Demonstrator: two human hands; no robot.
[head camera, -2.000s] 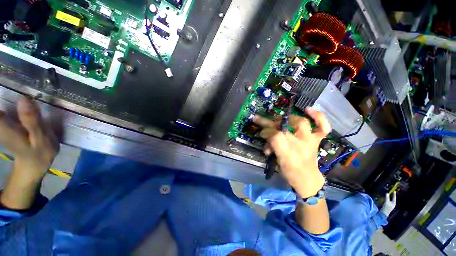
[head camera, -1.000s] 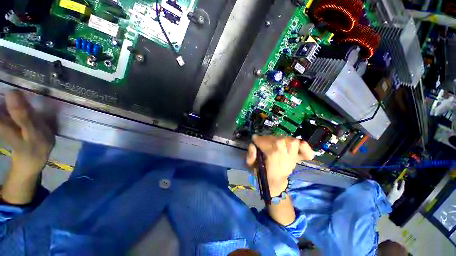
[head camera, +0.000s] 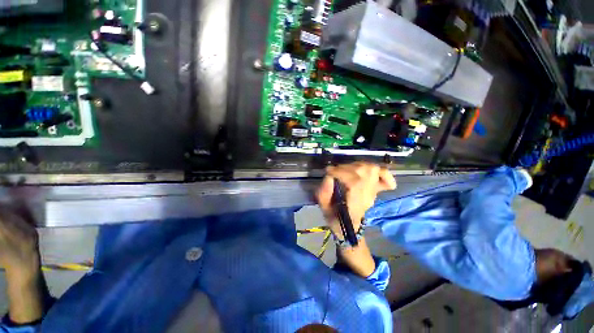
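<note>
A green circuit board (head camera: 339, 120) with a long silver heatsink (head camera: 404, 55) lies in a dark carrier to the right of centre. My right hand (head camera: 355, 192) is at the rail just below this board's lower edge, with fingers curled around a slim black pen-like tool (head camera: 343, 211) that points down toward the wrist. My left hand (head camera: 16, 237) is at the far left edge by the rail, blurred and partly cut off; its fingers are not clear and I see nothing held in it.
A second green board (head camera: 58, 110) lies in its carrier at the upper left, with a thin black lead. The silver conveyor rail (head camera: 163, 198) runs across in front of me. A person in blue (head camera: 482, 240) is at the right. A blue coiled cord (head camera: 573, 146) hangs at the right edge.
The view has turned, so the rail now lies nearly level and the coils are out of view. My right hand has drawn back from the board to the rail. The other person's head shows more.
</note>
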